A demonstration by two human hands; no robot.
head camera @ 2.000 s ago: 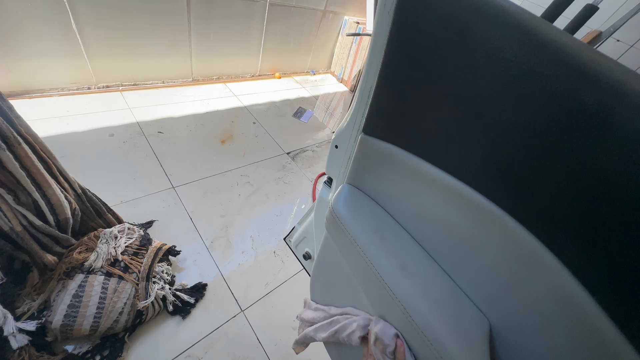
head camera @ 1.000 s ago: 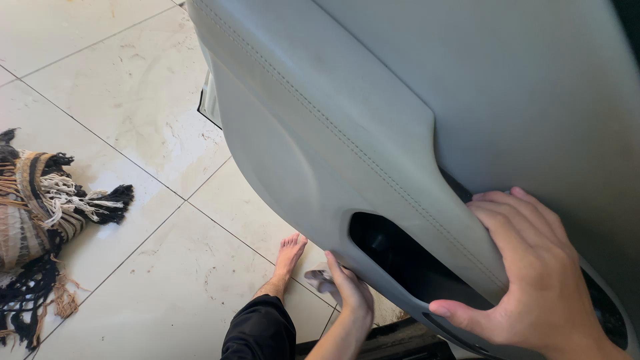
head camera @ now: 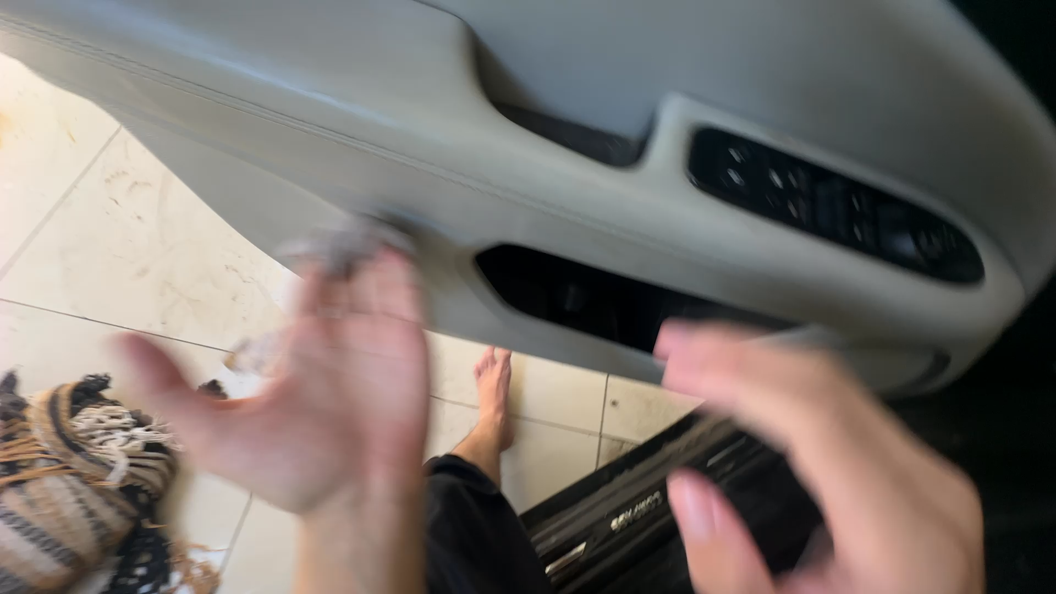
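A grey car door panel [head camera: 371, 140] with a stitched seam spans the view, with a black switch panel [head camera: 833, 206] on its armrest and a dark pull recess [head camera: 577, 297] below. My left hand [head camera: 338, 396], blurred, is raised in front of the panel's lower edge, palm showing and thumb spread. A grey, cloth-like thing [head camera: 346, 243] is at its fingertips; blur hides whether the fingers grip it. Nearest to the right part of the recess is my right hand [head camera: 825, 437], thumb and fingers apart, with nothing seen between them.
A fringed, striped woven textile [head camera: 74, 487] lies on the tiled floor [head camera: 165, 223] at lower left. A bare foot [head camera: 493, 379] and a black-clothed leg [head camera: 487, 528] show below the door. The dark door sill [head camera: 619, 511] runs along the lower right.
My right hand has come off the armrest, where it rested a second ago. My left hand has risen from the panel's lower edge and turned its palm into view. The view has shifted along the door.
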